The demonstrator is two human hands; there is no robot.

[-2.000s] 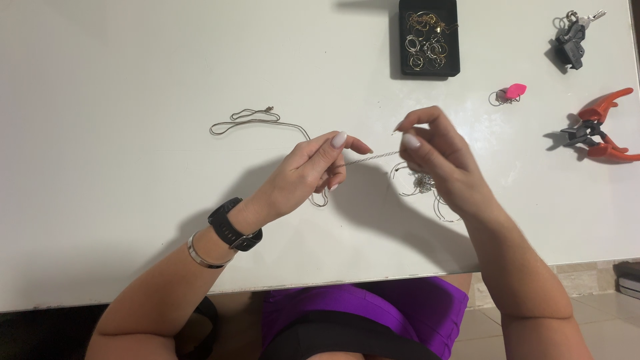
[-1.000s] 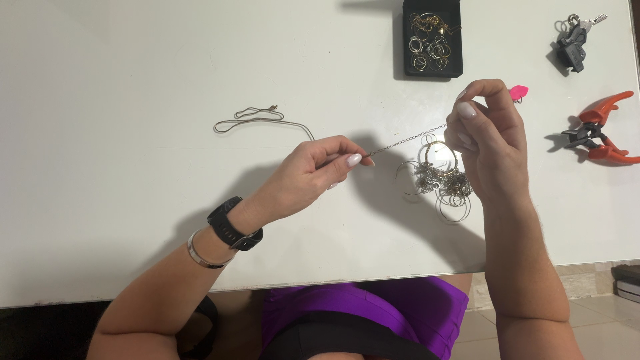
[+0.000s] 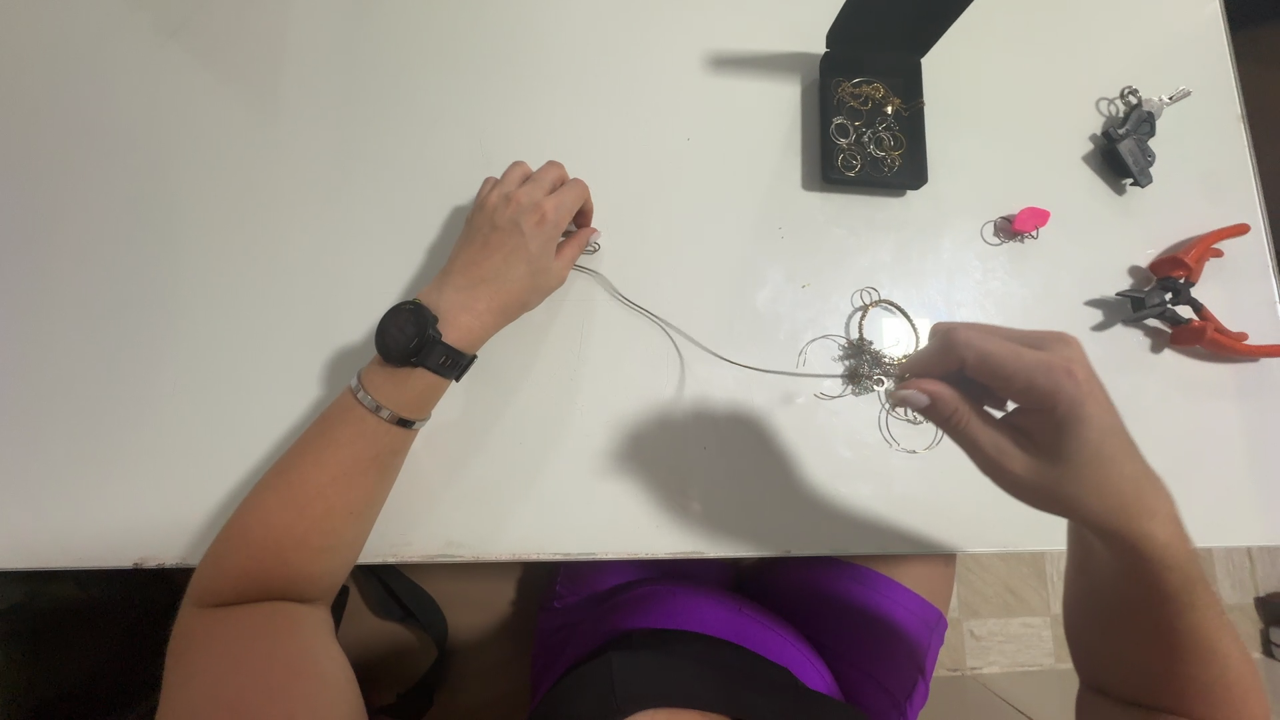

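A thin metal chain (image 3: 690, 338) runs across the white table between my two hands. My left hand (image 3: 530, 235), with a black watch on its wrist, has its fingers closed on the chain's bunched left part, a small loop showing by the thumb. Thumb and forefinger of my right hand (image 3: 1000, 400) pinch the other end of the chain, above a tangled pile of jewelry (image 3: 865, 362). Hoops and a beaded bracelet (image 3: 888, 303) show in that pile; my right fingers cover part of it.
An open black jewelry box (image 3: 875, 180) holding rings and gold-coloured chains stands at the back. To its right lie a pink object (image 3: 1031, 220) with rings, a dark grey clip-like object with keys (image 3: 1132, 145), and orange-handled pliers (image 3: 1170, 300). The table's front edge (image 3: 600, 560) runs before me.
My left hand has moved up and left onto the bunched chain that lay on the table. My right hand has come down toward the jewelry pile, and the chain between them now hangs slack.
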